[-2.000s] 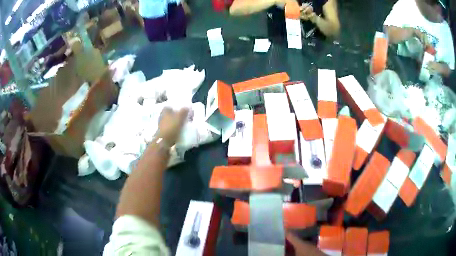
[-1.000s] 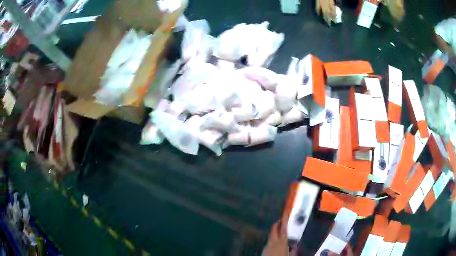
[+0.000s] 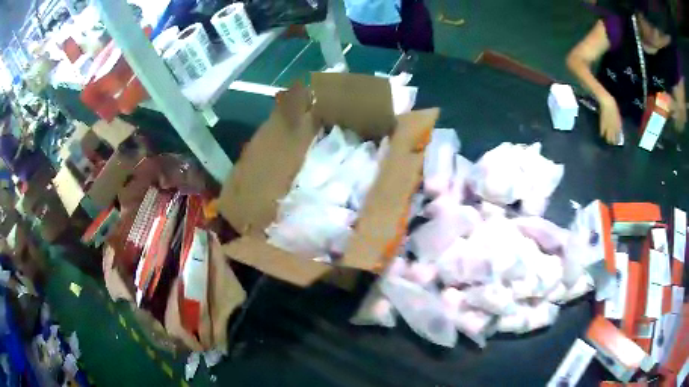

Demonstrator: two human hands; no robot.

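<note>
Neither of my hands is in view. A heap of white wrapped units (image 3: 491,264) lies on the dark green table, right of centre. Left of it stands an open brown shipping carton (image 3: 257,178) with its flaps out, holding white bundles (image 3: 332,189). Orange and white retail boxes (image 3: 634,283) lie at the right edge, several cut off by it. One white-faced retail box (image 3: 572,366) lies at the bottom right, partly out of the picture.
A brown box with flat orange and white cartons (image 3: 198,283) stands at the left. Label rolls (image 3: 234,26) sit on a white shelf behind a pale post (image 3: 162,91). A person at the back right handles a retail box (image 3: 653,122). Another person's torso shows at the top.
The view has swung left, so the shipping carton and heap appear further right. My hands, last seen at the boxes near the bottom, are out of the picture.
</note>
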